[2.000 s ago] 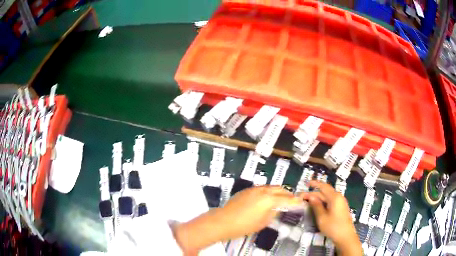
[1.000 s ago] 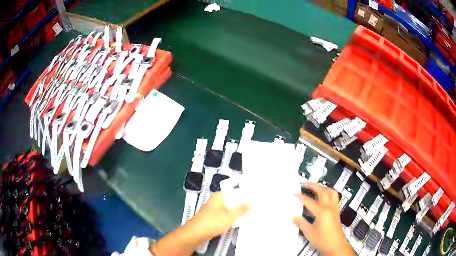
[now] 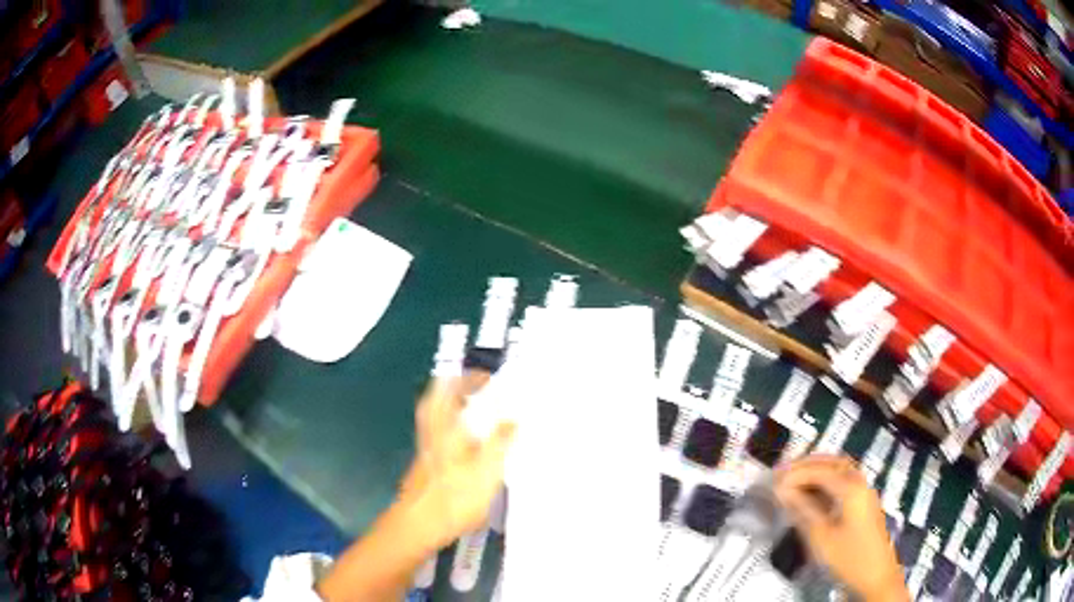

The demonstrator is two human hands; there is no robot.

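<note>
A long white paper sheet (image 3: 583,459) lies over rows of square dark-faced watches (image 3: 708,442) with pale straps. My left hand (image 3: 453,453) is at the sheet's left edge, its fingers closed on a white part that looks joined to the sheet. My right hand (image 3: 830,500) is over the watch rows to the right of the sheet, with its fingertips close together. A blurred greyish patch shows at these fingertips; I cannot tell whether it is a held piece or a watch below. The sheet hides several watches.
Stacked red compartment trays (image 3: 872,176) stand at the right, with pale straps (image 3: 866,323) poking out over a brown edge. A filled watch tray (image 3: 353,176) is at the left, beside a white rounded sheet (image 3: 342,288). Dark-strapped watches (image 3: 83,506) lie lower left. A yellowish ring (image 3: 1060,526) is far right.
The view has swung left since the earliest frame. The sheet has been drawn more upright and slightly left. My right hand has moved away from the sheet, rightwards over the watches, and its fingers have come together.
</note>
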